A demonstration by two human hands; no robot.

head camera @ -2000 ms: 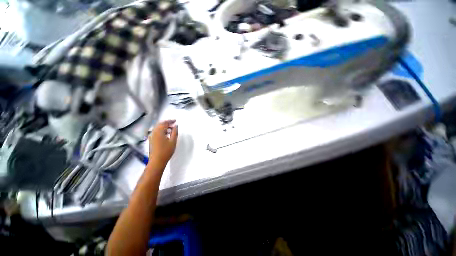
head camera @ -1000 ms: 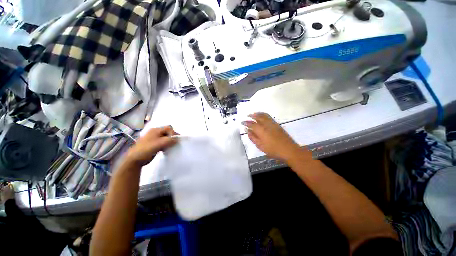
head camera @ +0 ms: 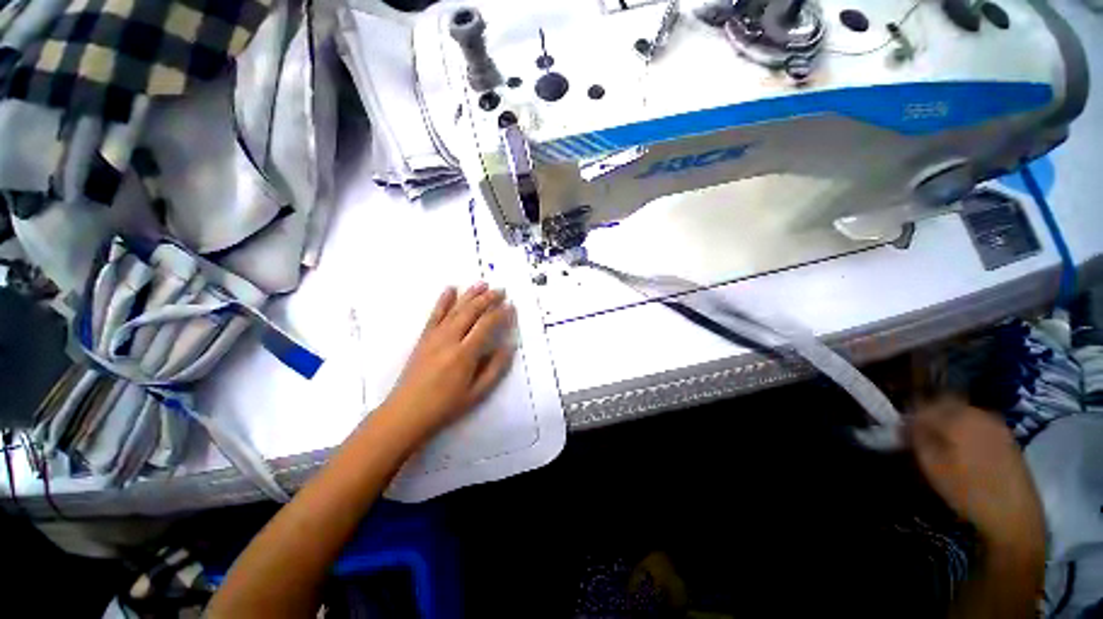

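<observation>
A white pocket piece (head camera: 484, 441) with rounded lower corners and a line inside its edge lies on the table, its upper end by the presser foot (head camera: 559, 246). My left hand (head camera: 450, 363) lies flat on it, fingers a little apart, gripping nothing. A narrow pale grey strip (head camera: 792, 342) runs from the presser foot rightward over the table edge. My right hand (head camera: 974, 453), blurred, is at its far end beyond the edge and appears to pinch it. The white and blue Jack sewing machine (head camera: 726, 157) stands behind.
A tied bundle of grey cut parts (head camera: 133, 351) lies at left. Checked garment parts (head camera: 133, 55) are heaped upper left. A stack of pale pieces (head camera: 405, 115) lies left of the machine head. Striped cloth (head camera: 1052, 375) hangs at right. A blue stool (head camera: 405, 568) is below the table.
The pocket piece has gone from hanging over the edge to lying by the presser foot. My left hand has flattened on it. My right hand has moved far right with the strip, now visible.
</observation>
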